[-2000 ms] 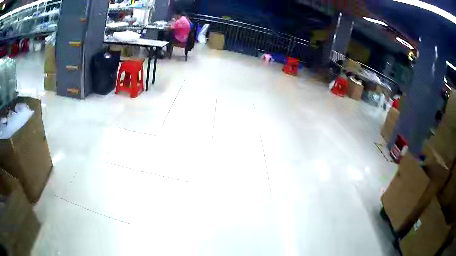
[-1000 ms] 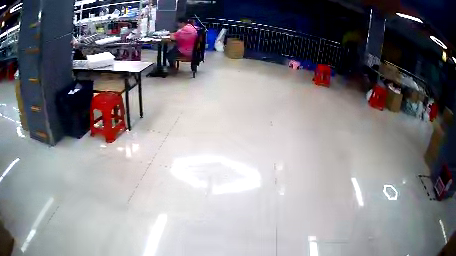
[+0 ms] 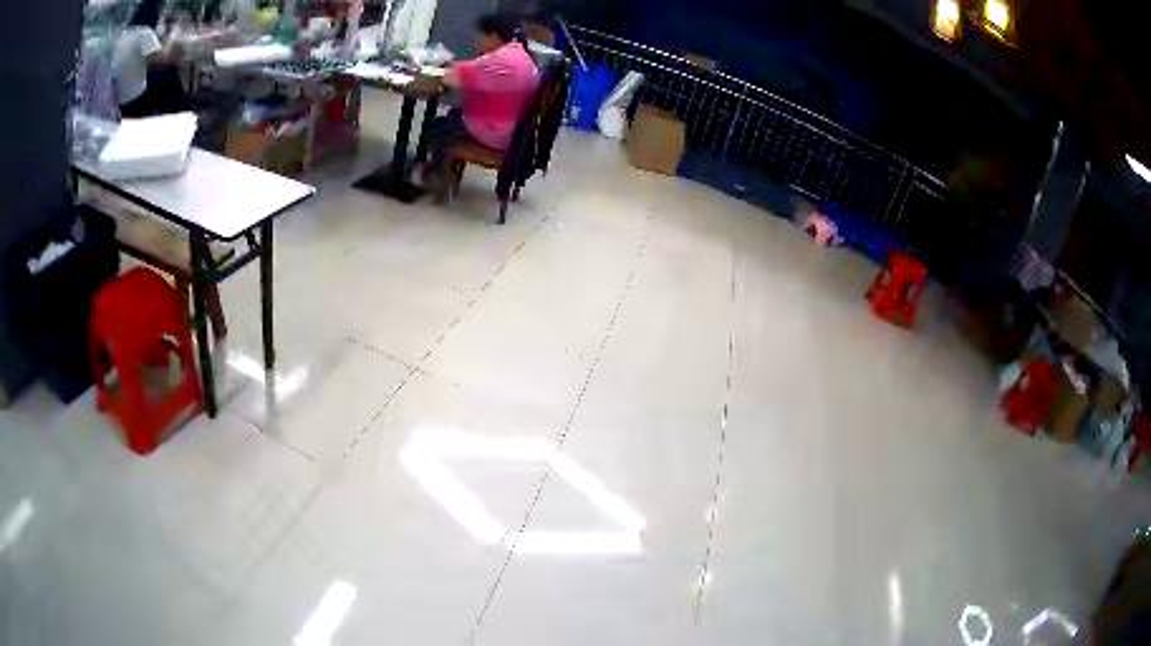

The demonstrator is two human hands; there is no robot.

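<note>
Neither of my hands is in the picture. Nearest in front of me is the glossy tiled floor (image 3: 606,366) with bright light reflections. To the left stands a white-topped table (image 3: 240,196) with black legs. A white box or stack (image 3: 149,145) lies on it. A red plastic stool (image 3: 141,360) stands at the table's near side, with a dark bin (image 3: 57,297) behind it at the left edge.
A person in pink (image 3: 502,95) sits on a wooden chair at a farther table. Another person (image 3: 136,63) is at upper left. A cardboard box (image 3: 656,139) stands by the railing (image 3: 808,133). Red stools (image 3: 899,288) and cartons (image 3: 1070,410) line the right side.
The view has moved forward across the floor and tilted. The left table, red stool and seated person appear larger and closer. The grey pillar has mostly slid off the left edge.
</note>
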